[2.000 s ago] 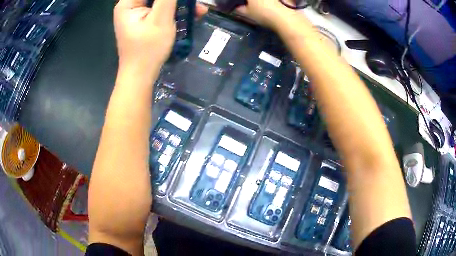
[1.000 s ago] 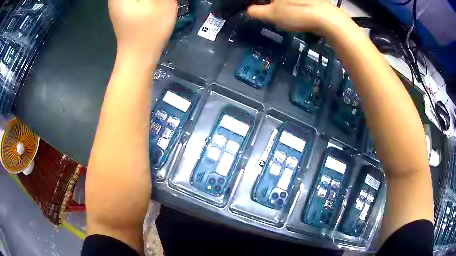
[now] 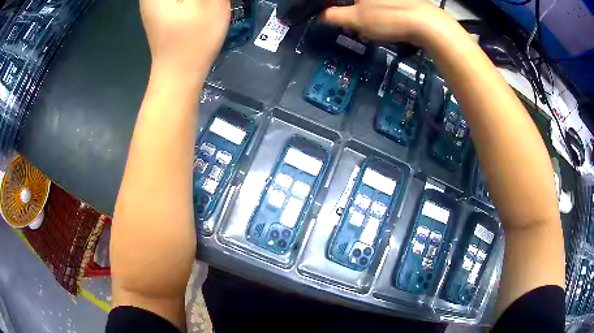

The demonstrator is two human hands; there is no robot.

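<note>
My left hand (image 3: 185, 29), cut off by the top edge, holds a dark blue-green board (image 3: 240, 27), mostly hidden. My right hand (image 3: 384, 21) is at the top with its fingers on a black object (image 3: 303, 9), also cut off and too dark to name surely. Below it a white barcode label (image 3: 271, 30) lies in a pocket of the clear blister tray (image 3: 260, 263). Other boards lie in their pockets, such as one board (image 3: 290, 195) and its neighbour (image 3: 367, 211) in the near row.
Black cables and a dark device (image 3: 498, 49) are at the back right. A white object (image 3: 564, 195) is partly behind my right forearm. More filled trays stand at far left (image 3: 26, 49) and far right. An orange fan (image 3: 25, 194) is below left.
Since two seconds ago my right hand and the black object have come lower, over the label. The view has shifted slightly. In the last second almost nothing has moved.
</note>
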